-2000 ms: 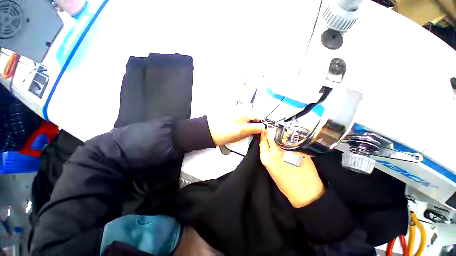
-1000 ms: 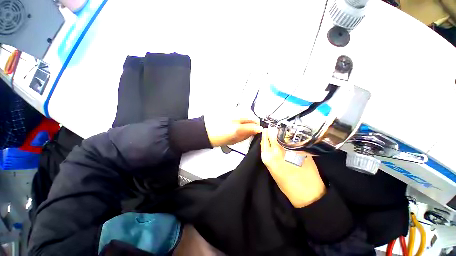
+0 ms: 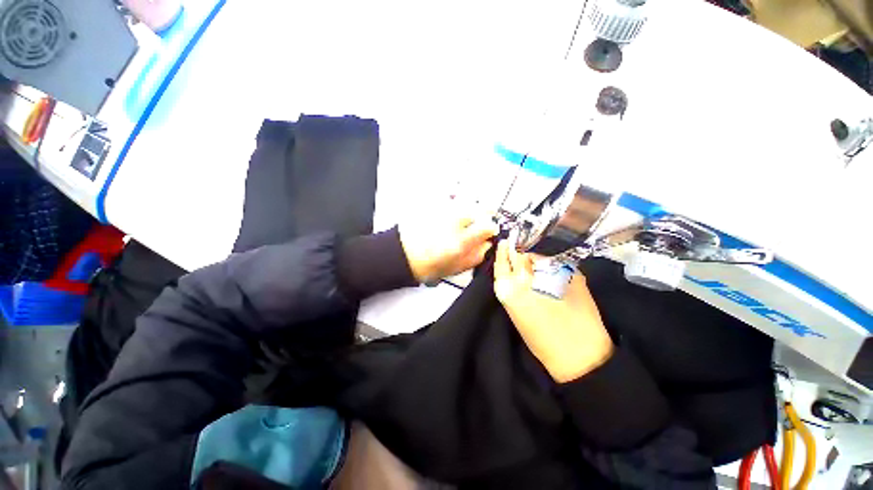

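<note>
A black garment piece (image 3: pixel 450 383) drapes over my lap and runs up to the presser foot and needle (image 3: pixel 510 228) of the white sewing machine (image 3: pixel 756 304). My left hand (image 3: pixel 448 251) holds the cloth edge between fingertips just left of the presser foot. My right hand (image 3: pixel 555 321) holds the cloth close beside it, below the machine head, fingertips nearly touching my left ones. The exact grip and the needle tip are too small to tell. A folded dark cloth piece (image 3: pixel 316 182) lies flat on the white table, partly under my left sleeve.
Red and orange-yellow handled snips (image 3: pixel 791 450) lie at the lower right. A grey vented box (image 3: pixel 62 48) and an orange tool (image 3: pixel 38 120) are at the upper left. A blue bin (image 3: pixel 43 302) is at the left. A round grey knob (image 3: pixel 655 270) is on the machine head.
The view has shifted, so the machine head appears further left and its lettering shows more. Both hands stay at the presser foot with the cloth.
</note>
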